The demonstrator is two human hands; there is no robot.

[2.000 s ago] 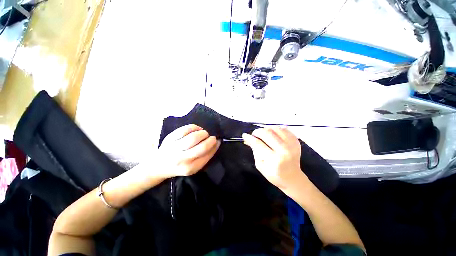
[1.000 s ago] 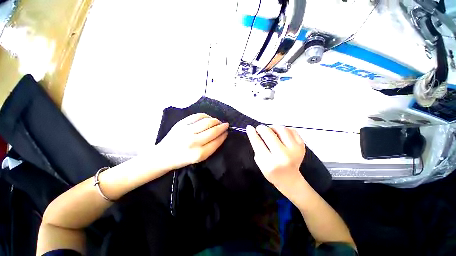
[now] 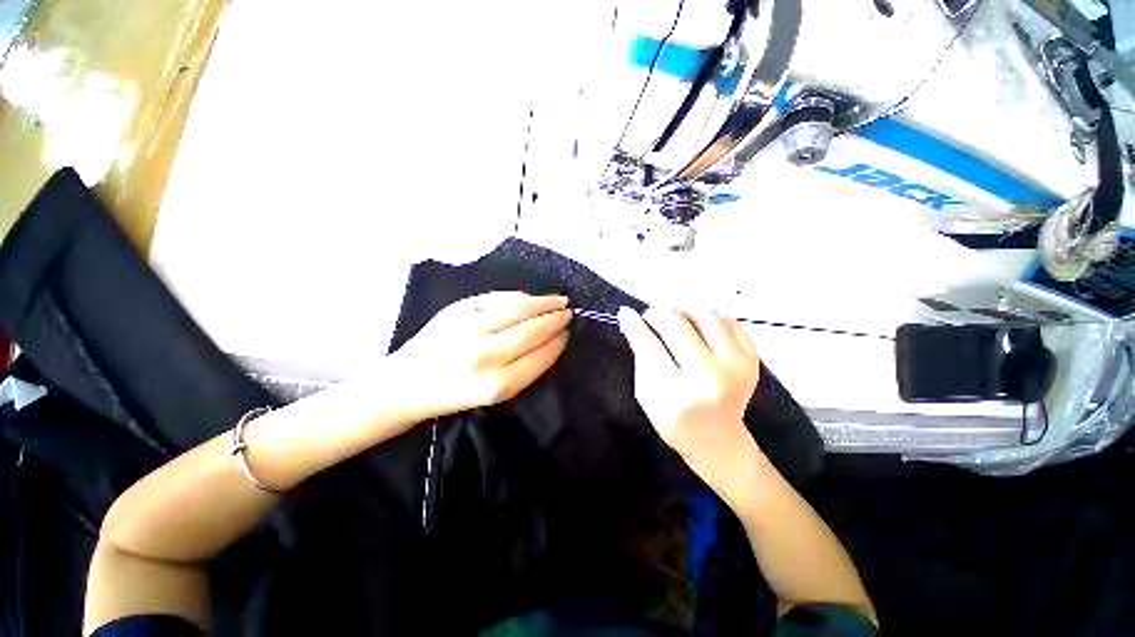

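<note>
The black garment [image 3: 573, 436] lies over the table's front edge and down into the lap, with a speckled panel [image 3: 548, 268] at its upper edge. My left hand [image 3: 498, 348] pinches the cloth with its fingertips. My right hand [image 3: 697, 373] pinches it a short way to the right. A thin white line [image 3: 595, 316] runs on the cloth between my fingertips; whether it is thread or a cloth edge I cannot tell. Another white stitch line [image 3: 431, 479] runs down the cloth below my left hand.
The white sewing machine [image 3: 871, 174] stands behind, its needle area [image 3: 647, 193] beyond the garment. A black device [image 3: 958, 362] with a cord lies at the right table edge beside clear plastic [image 3: 1095, 417]. A folded black piece [image 3: 112, 311] lies at the left. A thread bundle [image 3: 1073, 239] hangs at the right.
Both hands have moved slightly up with the garment, and the left fingertips now lie a little farther right on it. The view has shifted, so the machine appears farther right. Both hands keep their pinch.
</note>
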